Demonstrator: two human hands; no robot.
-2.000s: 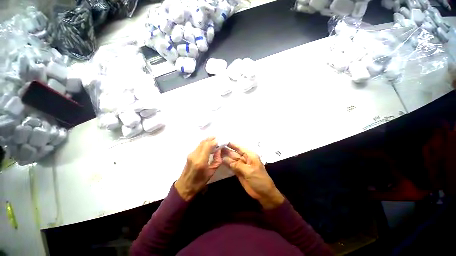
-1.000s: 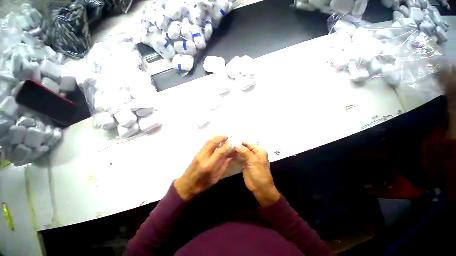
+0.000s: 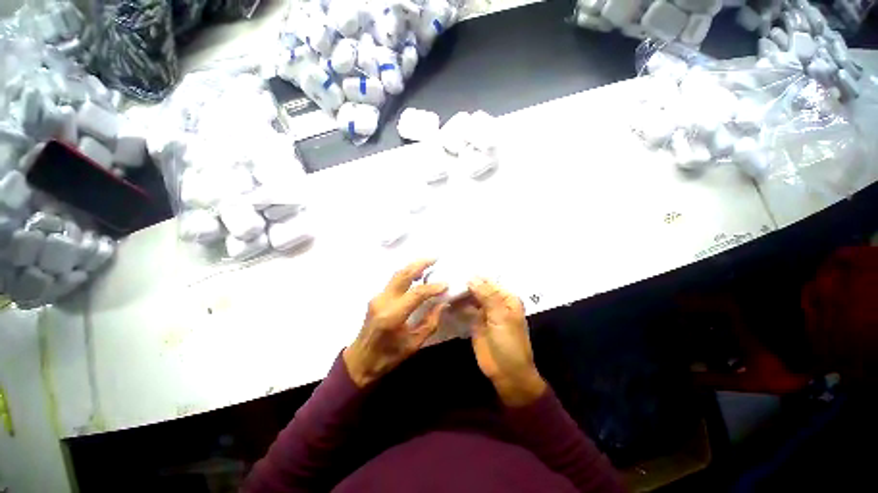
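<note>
A small white case is between my two hands above the bench's front edge; glare washes out its outline. My left hand has thumb and fingers curved around its left side. My right hand pinches its right side with the fingertips. Several loose white cases sit near the black strip, and a pale one lies nearer my hands, blurred by glare.
White bench. Bag of plain cases at left, another bag with a dark phone at far left. Blue-marked cases at centre rear. Open clear bag at right. Black strip behind. Part of a person at right.
My hands have moved slightly apart and the fingers of my left hand have spread wider. The person's arm at right has shifted. The view has moved a little.
</note>
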